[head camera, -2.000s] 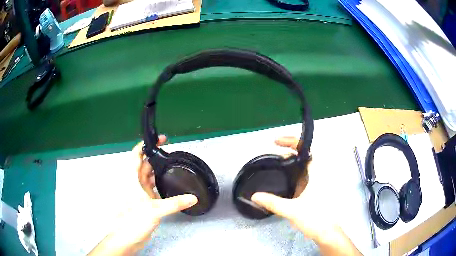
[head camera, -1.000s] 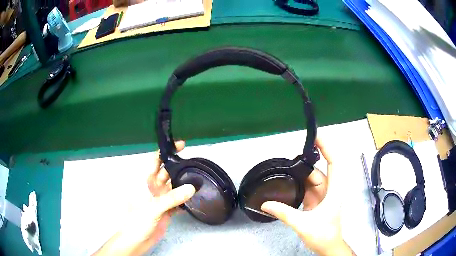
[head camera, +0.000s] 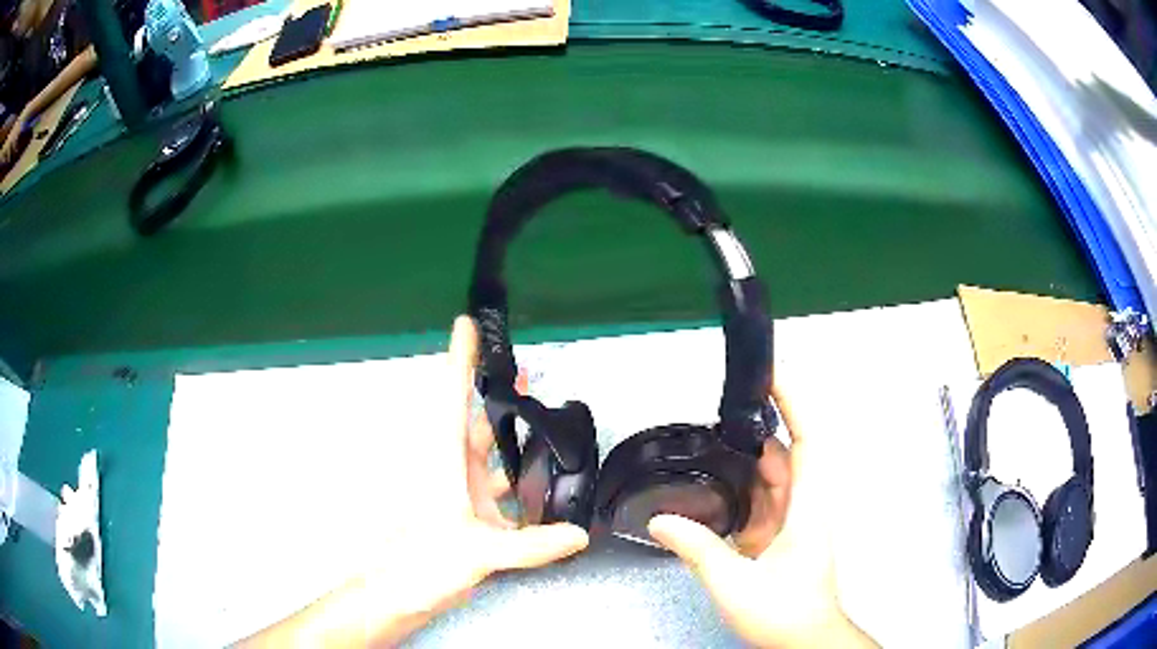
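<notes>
A black over-ear headphone (head camera: 609, 165) is held upright above the pale mat (head camera: 279, 469), its band arching over the green belt. My left hand (head camera: 489, 507) grips the left ear cup, which is turned nearly edge-on. My right hand (head camera: 761, 533) grips the right ear cup, thumb on its outer face. A shiny strip shows on the right upper part of the band. My fingers behind the cups are partly hidden.
A second headphone (head camera: 1089, 507) lies on white sheets over a brown board at right. A long thin strip (head camera: 958, 507) lies beside it. Crumpled white material (head camera: 83, 539) is at left. Another black headphone (head camera: 184, 165) is on the belt (head camera: 343, 254). Foam sheets (head camera: 1078, 95) stand far right.
The left ear cup has turned from facing me to nearly edge-on, and the band looks narrower. The shiny strip on the right of the band now shows. Both hands still hold the cups.
</notes>
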